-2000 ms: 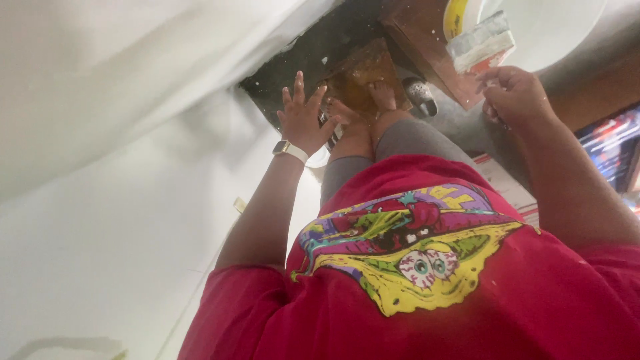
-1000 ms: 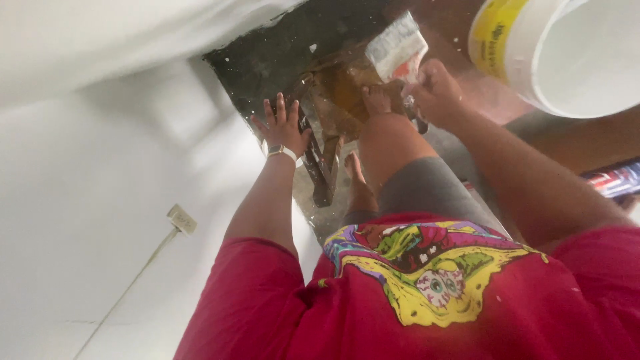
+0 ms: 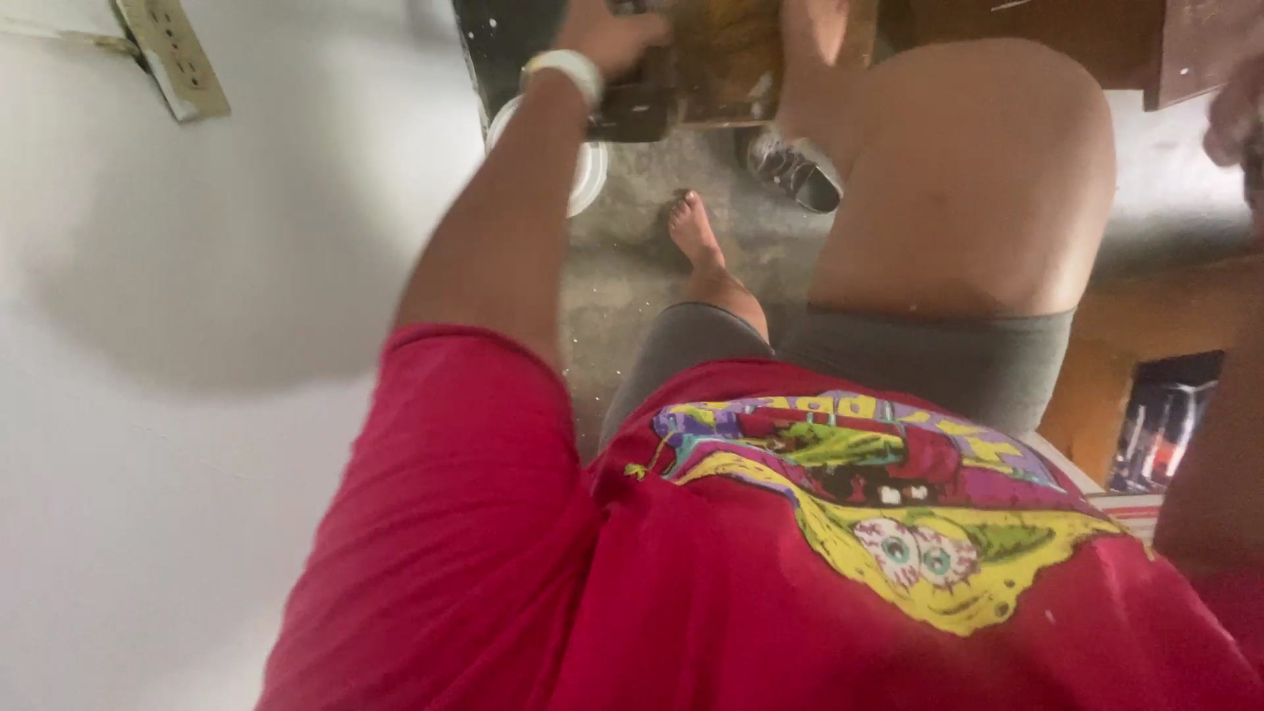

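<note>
My left hand (image 3: 614,38) is at the top edge, its thumb out to the side, over a dark brown wooden piece (image 3: 637,114); its fingertips are cut off or hidden. My right hand (image 3: 1232,123) is blurred at the right edge, with its fingers partly out of view and a dark shape beside it; what it holds cannot be made out. One bare foot (image 3: 693,225) stands on the concrete floor. The other lower leg (image 3: 815,39) reaches up beside a brown wooden surface (image 3: 731,59).
A white wall (image 3: 197,395) fills the left side, with an electrical outlet (image 3: 170,51) at its top. A round white rim (image 3: 591,180) shows behind my left forearm. A dark shoe (image 3: 795,173) lies on the floor. Brown wooden furniture (image 3: 1096,375) stands at the right.
The view has shifted strongly. The white-coated flat tool by my right hand and the large white bucket are out of sight. My left hand, with spread fingers before, is now partly cut off.
</note>
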